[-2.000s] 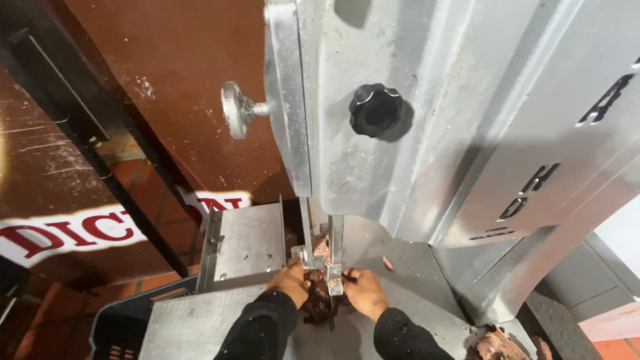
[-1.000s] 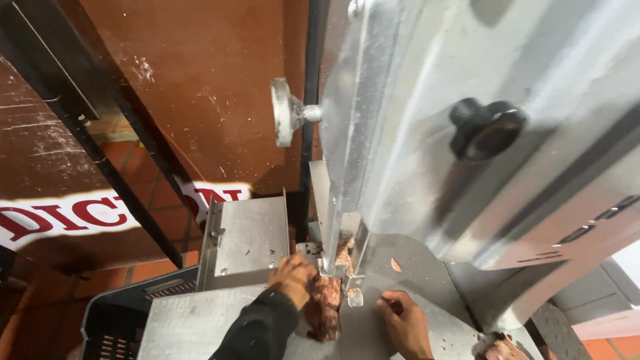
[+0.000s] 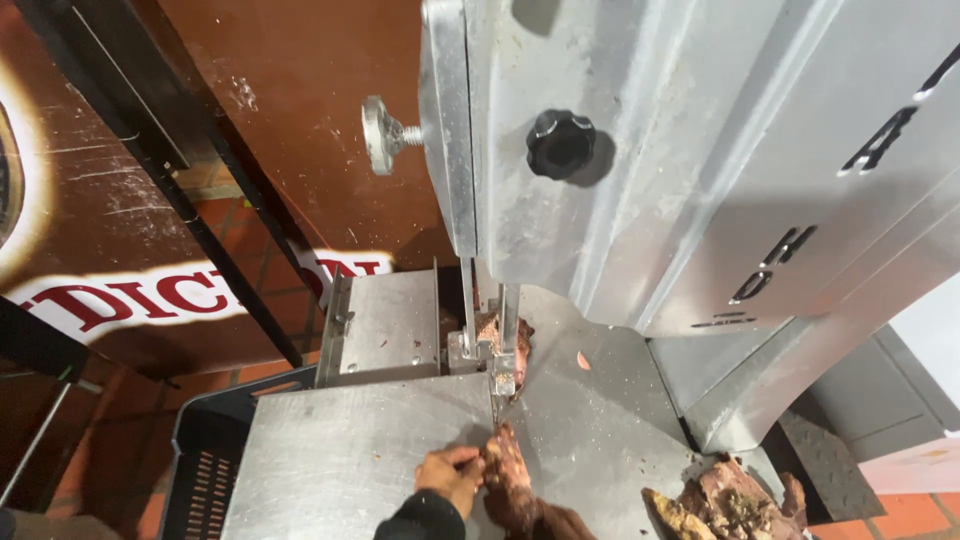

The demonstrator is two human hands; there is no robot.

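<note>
A long piece of meat (image 3: 508, 472) lies on the steel table of a band saw, in front of the blade guide (image 3: 504, 379). My left hand (image 3: 451, 476) grips its left side with the fingertips. My right hand (image 3: 559, 521) is at its near end, on the right, partly cut off by the lower frame edge. A second piece of meat (image 3: 523, 352) rests just behind the blade guide, partly hidden by the guard. The thin blade shows between the guide and the held meat's far tip.
More meat (image 3: 739, 499) lies at the table's right corner, and a small scrap (image 3: 583, 361) sits behind. A black plastic crate (image 3: 199, 465) stands below the table's left edge. The saw housing (image 3: 600, 225), with its black knob (image 3: 560, 144), rises above. A metal side tray (image 3: 386, 322) is behind left.
The left hand has moved back from the blade toward me with a piece of meat. The right hand has come from the table's right side to that piece. Another piece now shows behind the blade guide.
</note>
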